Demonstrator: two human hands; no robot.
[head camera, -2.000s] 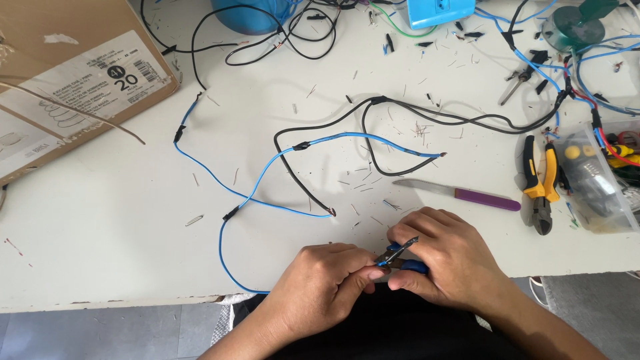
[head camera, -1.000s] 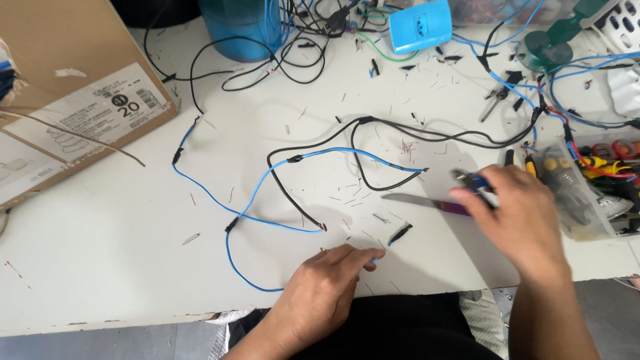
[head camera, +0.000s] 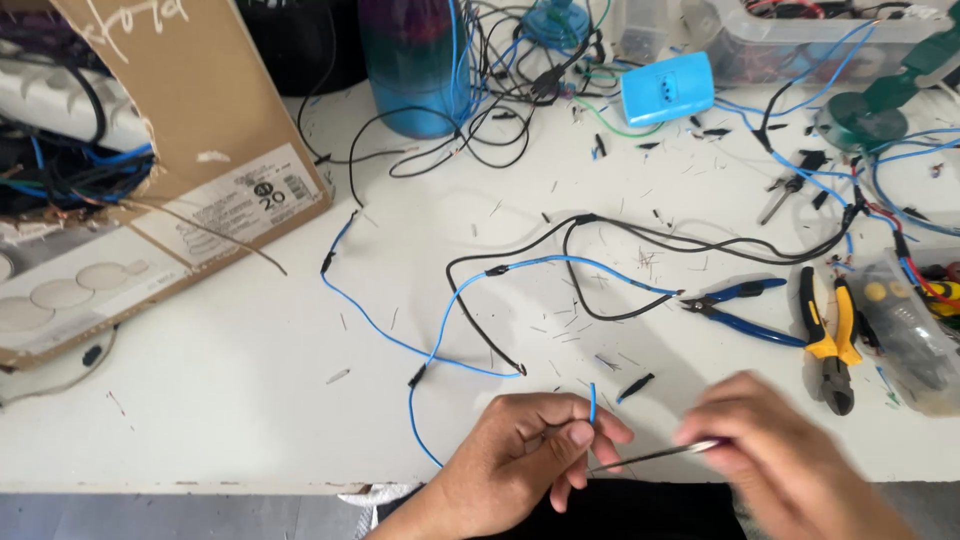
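Observation:
Between thumb and fingers, my left hand (head camera: 544, 450) pinches a blue insulated wire (head camera: 592, 403), whose short end stands up above the fingertips. My right hand (head camera: 757, 442), blurred, grips a knife (head camera: 652, 456) with a purple handle; its blade points left, close to the left fingertips. Blue-handled flush cutters (head camera: 739, 309) lie open on the table beside the joined end of blue and black wires. A blue wire (head camera: 360, 311) with black tape joints loops across the tabletop. A black wire (head camera: 469, 311) meets its end above my left hand. A short black-taped piece (head camera: 636, 387) lies between the hands.
Yellow-black diagonal pliers (head camera: 832, 349) and a plastic bin (head camera: 904, 337) are at the right. A cardboard box (head camera: 247, 105) stands left, a blue bottle (head camera: 416, 82) behind. A blue outlet box (head camera: 667, 88), a screwdriver (head camera: 780, 196) and wire scraps lie farther back. The table's front edge (head camera: 225, 487) runs near my hands.
My right hand has let go of the blue-handled cutters, now on the table, and has taken up the purple-handled knife that lay there. My left hand stays near the front edge.

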